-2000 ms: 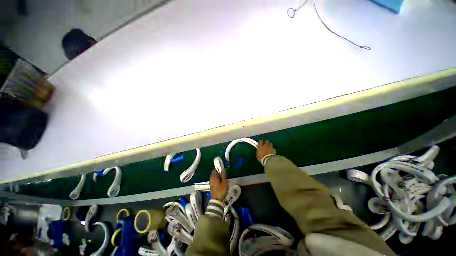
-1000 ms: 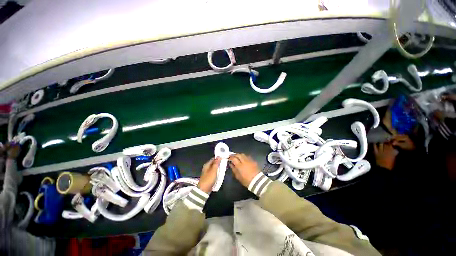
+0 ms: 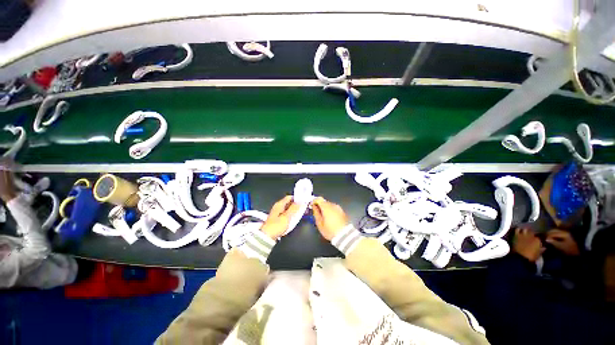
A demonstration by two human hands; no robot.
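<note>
A white curved housing half [image 3: 303,191] stands between my hands over the black bench ledge, its round end pointing away from me. My left hand [image 3: 278,218] grips its left side. My right hand [image 3: 330,218] has its fingertips at the right side of the round end; what they pinch is too small to tell. A bit of blue shows beside the right fingers. More white curved pieces [image 3: 244,228] lie just left of my left hand, with blue cylinders [image 3: 243,201] behind them.
White unit piles lie left [image 3: 178,222] and right [image 3: 431,214]. A tape roll [image 3: 114,189] and blue holder [image 3: 79,214] are far left. The green conveyor [image 3: 236,128] carries white units. A grey support [image 3: 499,101] slants down at right. Neighbours' hands show on both sides.
The view has dropped from the white shelf to the bench. My hands have come from the conveyor to the ledge and hold a white piece together. In the last second they stayed near the same place.
</note>
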